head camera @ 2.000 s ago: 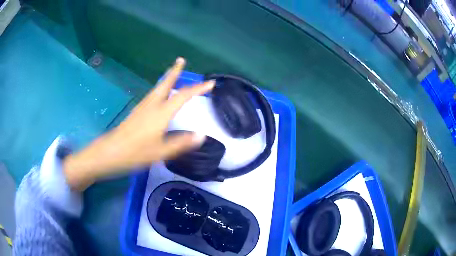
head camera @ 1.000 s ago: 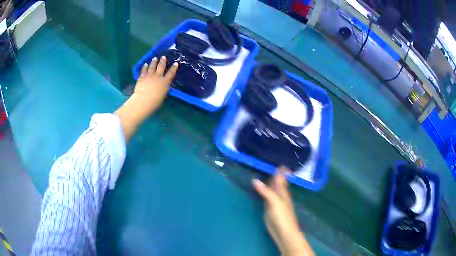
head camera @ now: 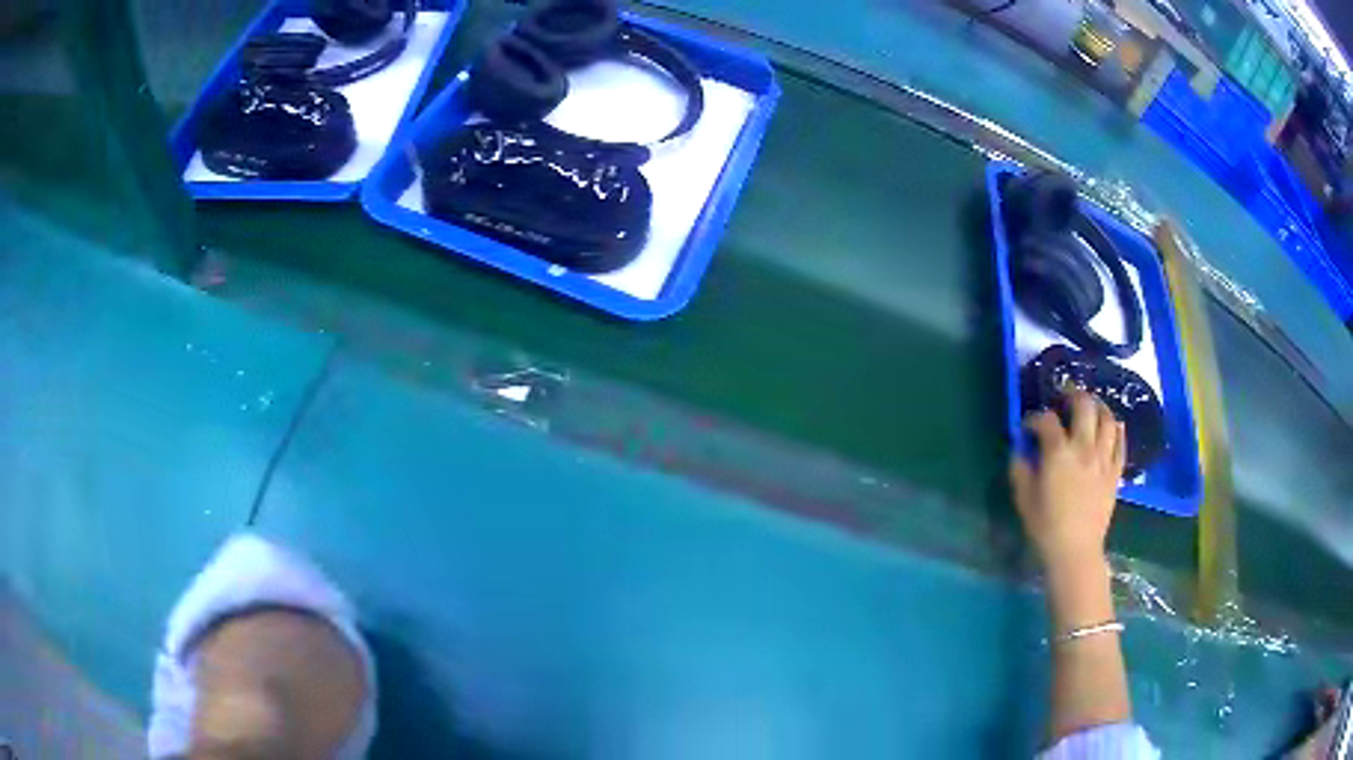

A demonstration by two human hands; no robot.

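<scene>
My right hand lies over the near end of a glossy black case in the right blue tray. Its fingers are slightly spread; whether they grip the case or only touch it is unclear. Black headphones lie beyond the case in that tray. My left wrist shows in a pale cuff at the bottom left; the hand is cut off or hidden, with no fingers visible. The middle tray holds black headphones and a glossy double-lobed black case.
Another blue tray touches the middle tray at the upper left, with headphones and a case. The trays sit on the green conveyor belt. A yellow strip crosses the belt by the right tray. Clear tape lies along the near belt edge.
The view has swung right, shifting the trays leftward in the picture. My left hand has left the left tray's case. My right hand has moved from the middle tray to the right tray.
</scene>
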